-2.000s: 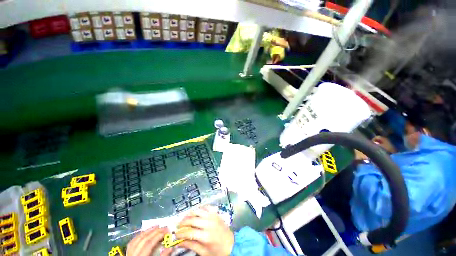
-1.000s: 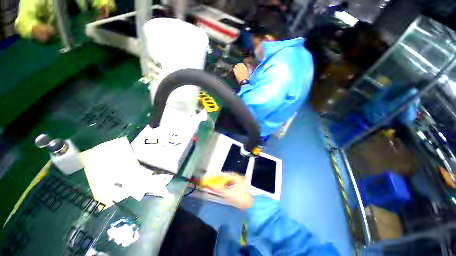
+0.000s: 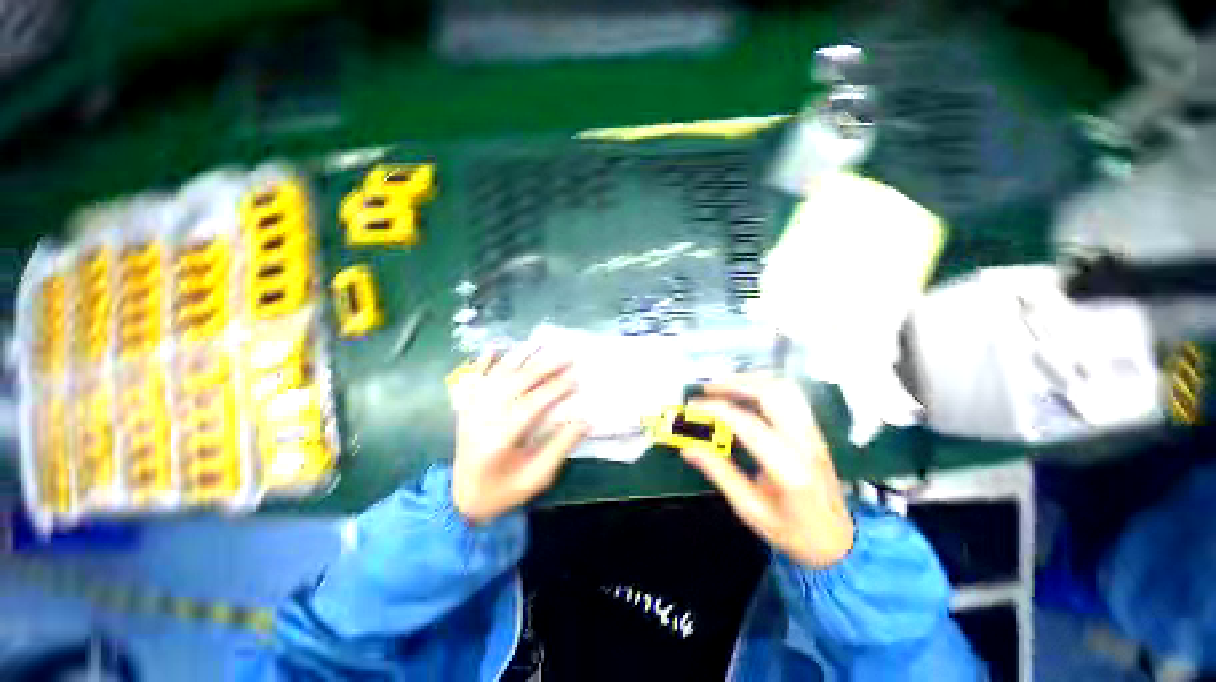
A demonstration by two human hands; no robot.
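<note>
My right hand [image 3: 784,460] holds a yellow device housing [image 3: 692,426] with a dark window by its right side, at the right edge of the white work pad [image 3: 620,386]. My left hand [image 3: 514,429] rests palm down on the pad's left part, fingers apart. A bit of yellow shows at its fingertips; whether the hand grips it I cannot tell. The clear film sheet [image 3: 600,267] with rows of black frames lies behind the pad. The picture is blurred.
A blister tray [image 3: 324,400] of yellow housings lies at the left. Several loose housings [image 3: 358,301] lie beside it. At the right are a pale sheet [image 3: 854,253], a whitish bottle [image 3: 843,113], a white box [image 3: 1034,349] and the black hose [image 3: 1134,277]. A blue sleeve [image 3: 1167,573] shows far right.
The view has swung back from the right side to the bench. The right hand, earlier out over the bench's right side with a yellow thing, is now at the pad with a housing.
</note>
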